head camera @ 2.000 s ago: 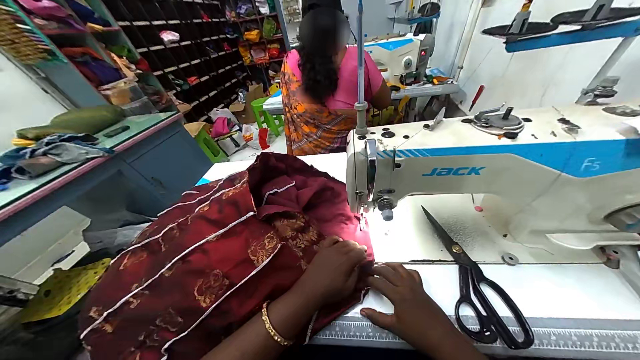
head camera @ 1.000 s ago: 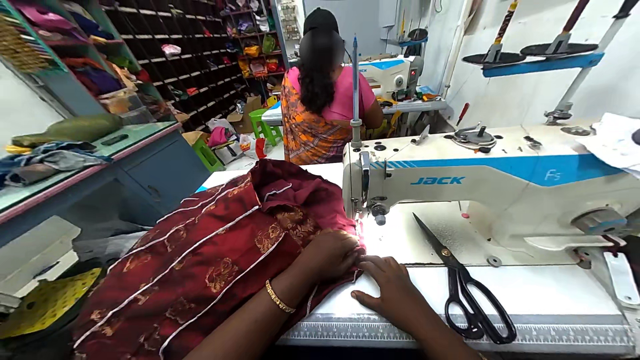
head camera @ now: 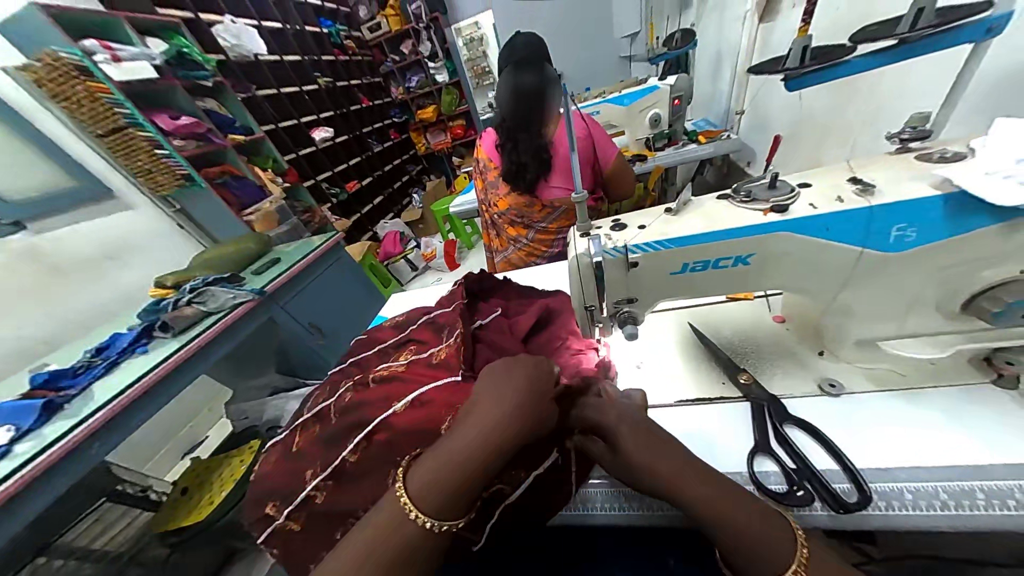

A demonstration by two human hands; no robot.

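A maroon fabric garment with white piping and gold motifs (head camera: 384, 432) lies bunched on the white table, its edge under the lit needle area of a Jack sewing machine (head camera: 720, 264). My left hand (head camera: 516, 400), with a gold bangle at the wrist, grips the cloth just in front of the needle. Close beside it, my right hand (head camera: 612, 420) has its fingers closed on the cloth's edge; the fingertips of both hands are partly hidden. Black-handled fabric shears (head camera: 772, 432) lie partly spread on the table, right of my right hand.
A measuring scale (head camera: 920, 496) runs along the table's front edge. Beyond the machine a person (head camera: 532, 160) sits with their back to me at another sewing machine (head camera: 640, 112). At left stand a counter with cloths (head camera: 312, 256) and shelves. Thread spool holders (head camera: 804, 60) are at upper right.
My right hand has moved in beside my left and closed on the cloth; its fingers were spread on the table edge before. The view has shifted somewhat.
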